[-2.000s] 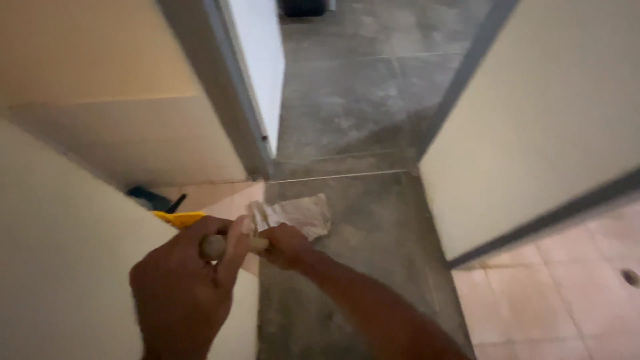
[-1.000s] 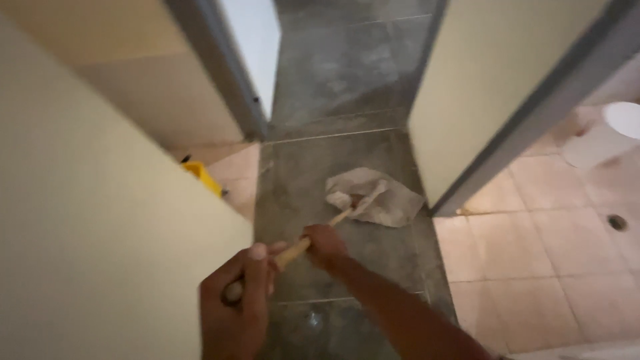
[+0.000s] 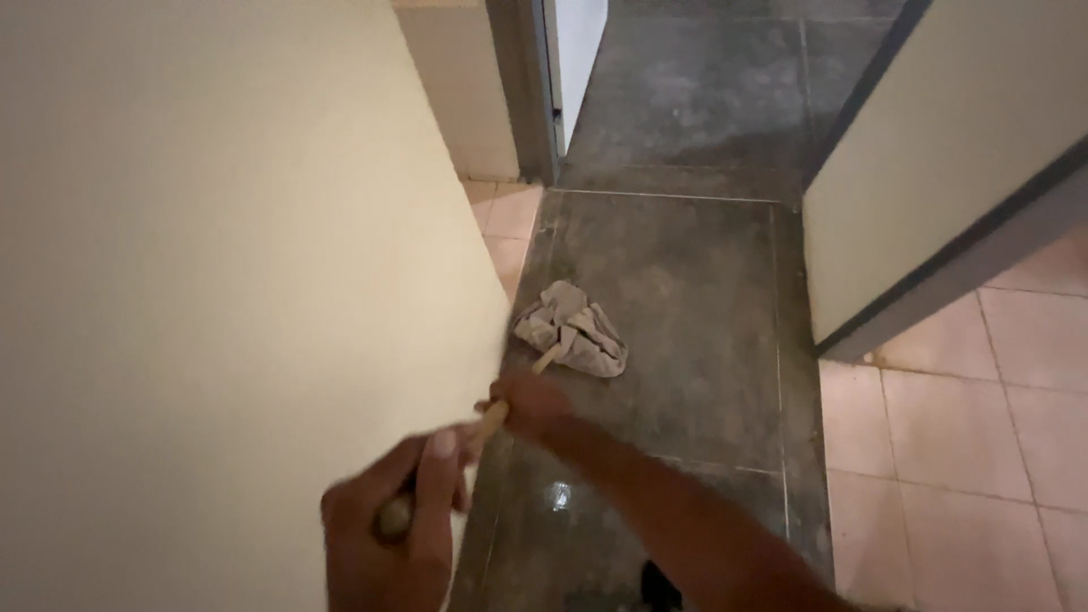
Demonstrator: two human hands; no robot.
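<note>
A light wooden mop handle (image 3: 494, 418) slants from the lower left toward the floor. My left hand (image 3: 399, 510) is closed around it near its rounded top end. Farther down, my right hand (image 3: 531, 406) grips the same handle, its forearm reaching in from the lower right. At the far end of the handle a crumpled grey-beige cloth (image 3: 602, 344) lies bunched on the dark grey tiled floor (image 3: 680, 280), close to the left wall's edge. How the cloth is joined to the handle is hidden by its folds.
A pale wall or partition (image 3: 255, 212) fills the left. At the right stands another pale panel (image 3: 943, 161) with a grey edge, beside pink floor tiles (image 3: 943, 425). A white door (image 3: 578, 59) and grey frame are ahead. A small dark object (image 3: 660, 586) shows at the bottom.
The cloth has moved from the right side of the dark floor strip to its left side and is more bunched. Both hands stay on the handle. The view has shifted.
</note>
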